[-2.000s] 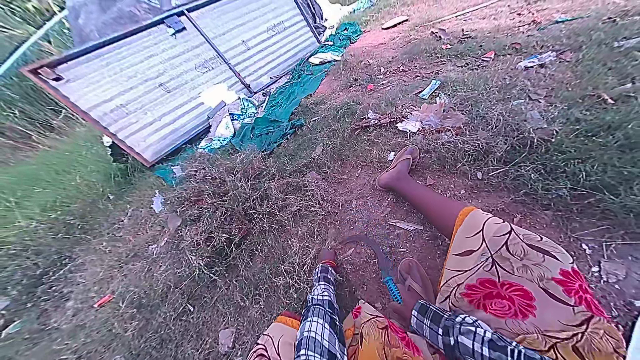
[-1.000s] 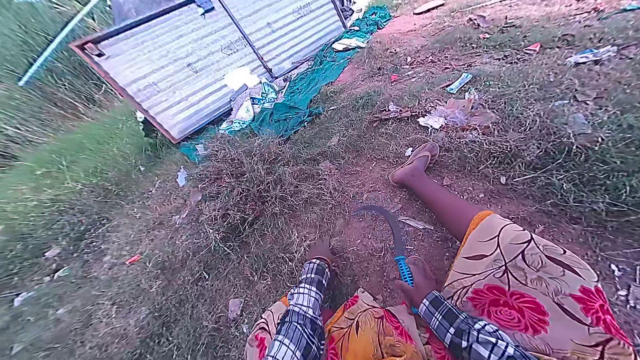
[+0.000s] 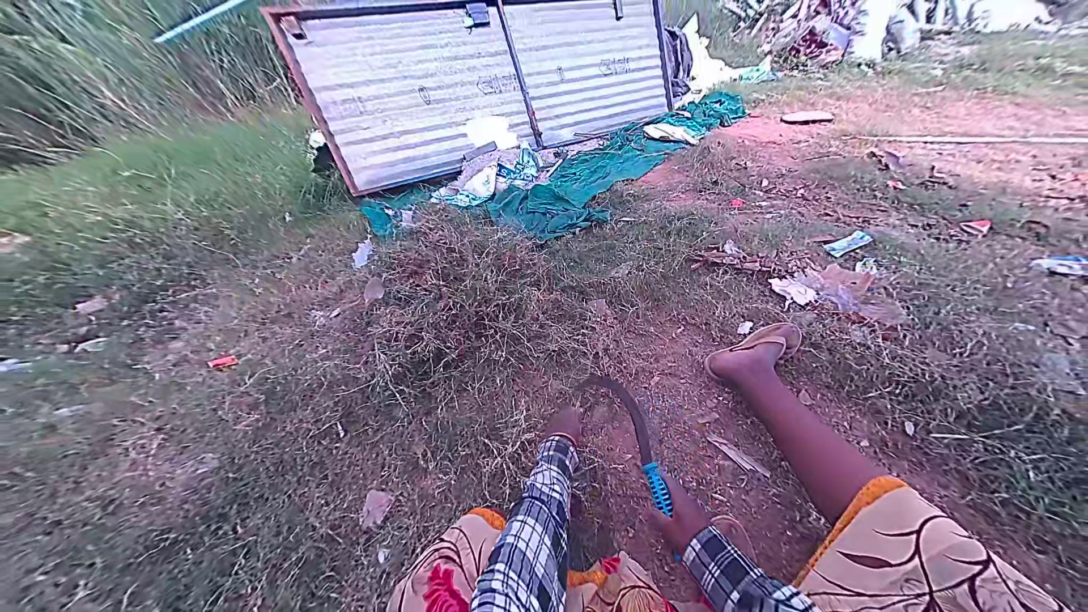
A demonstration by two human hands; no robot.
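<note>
My right hand (image 3: 682, 515) is closed around the blue handle of a sickle (image 3: 632, 410), whose dark curved blade points up and to the left over bare soil. The blade tip lies near dry grass, just above my left hand (image 3: 564, 423). That hand is low at the edge of a clump of dry grass (image 3: 467, 297); its fingers are blurred and partly hidden in the stems, so whether it grips any cannot be told. Both forearms wear checked sleeves.
A framed corrugated metal panel (image 3: 408, 102) stands beyond the grass, with green netting (image 3: 586, 183) along its foot. Plastic scraps (image 3: 837, 289) litter the ground at right. My sandalled foot (image 3: 752, 353) is right of the sickle. Tall green grass (image 3: 170, 170) grows at left.
The sickle, low between my hands two seconds ago, has its blade raised clear beside my left hand. The view has shifted, showing more ground at the top right.
</note>
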